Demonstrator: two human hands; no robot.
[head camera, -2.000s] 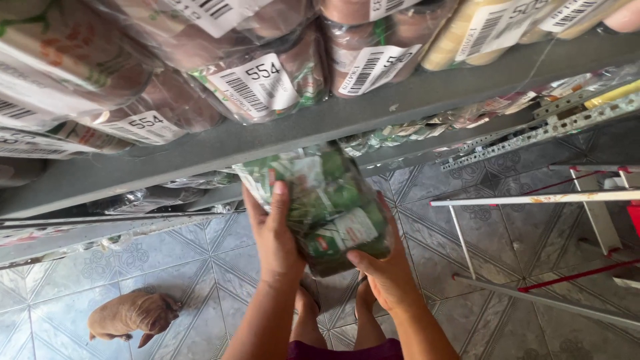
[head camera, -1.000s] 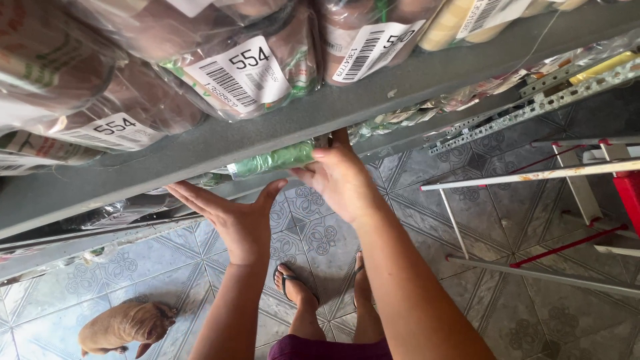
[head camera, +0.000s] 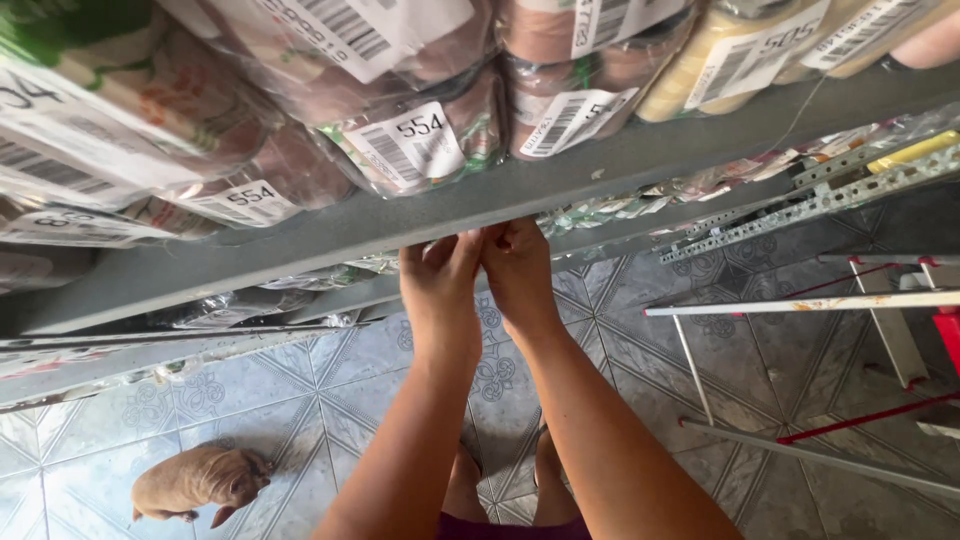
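Note:
My left hand (head camera: 442, 289) and my right hand (head camera: 517, 270) are close together at the underside of a grey metal shelf (head camera: 360, 232), in the middle of the view. Their fingertips meet near the shelf's front edge and reach partly beneath it, so whatever they touch or hold there is hidden. Above them on the shelf lie clear plastic packs of brownish thread spools (head camera: 480, 112) with barcode labels. Cream spools (head camera: 675, 75) are to the right of these. Wrapped packs (head camera: 322, 277) show on the level below, left of my left hand.
A brown dog (head camera: 199, 484) is on the tiled floor (head camera: 277, 420) at lower left. A white and red metal ladder (head camera: 795, 304) takes up the right side. Perforated metal shelf rails (head camera: 817, 202) stick out at upper right, beside a yellow item (head camera: 911, 150).
Two seconds ago both hands held a plastic pack of green spools; a second ago it was partly under the shelf. Now that pack is out of sight, and my hands have come together.

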